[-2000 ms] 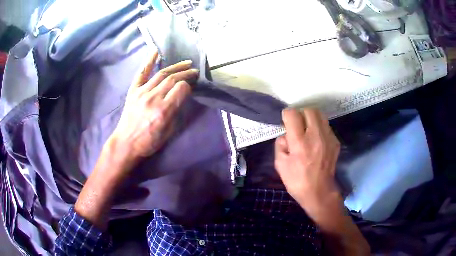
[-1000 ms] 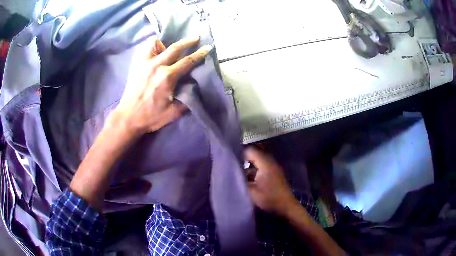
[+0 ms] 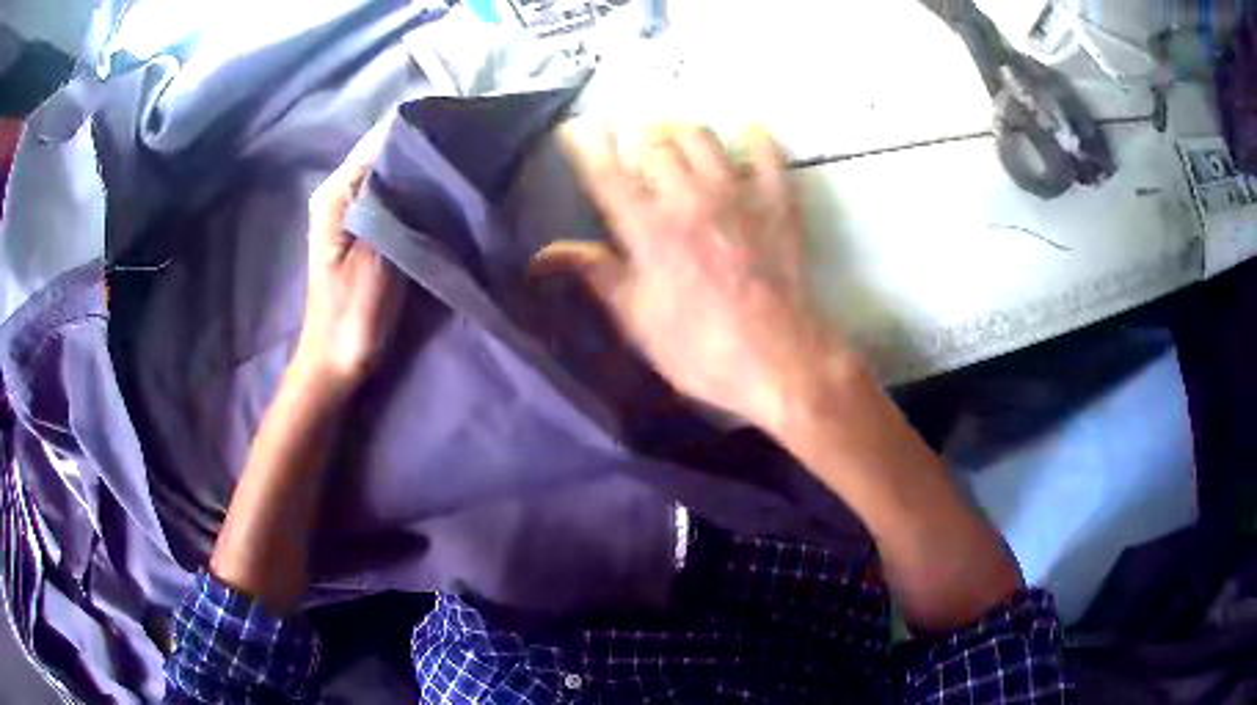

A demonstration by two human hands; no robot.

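The grey-purple garment piece point(image 3: 469, 510) covers the left of the table and the lap. My left hand point(image 3: 354, 282) grips its raised edge strip point(image 3: 469, 310), with the fingers partly hidden by the cloth. My right hand point(image 3: 703, 262) is blurred, fingers spread over the white table just right of the fold, thumb apart near the cloth. It holds nothing that I can see. Small metal machine parts point(image 3: 558, 14) show at the top, beyond the cloth.
The white table point(image 3: 951, 221) has a printed scale along its front edge. Dark-handled scissors point(image 3: 1050, 138) lie at the upper right. A thin dark thread point(image 3: 1031, 234) lies on the table. A pale blue sheet point(image 3: 1103, 482) is below the table at right. More cloth point(image 3: 62, 358) hangs at far left.
My left hand has moved left and lifted the cloth edge into a fold. My right hand has risen from the lap, below the table edge, to the tabletop beside the fold.
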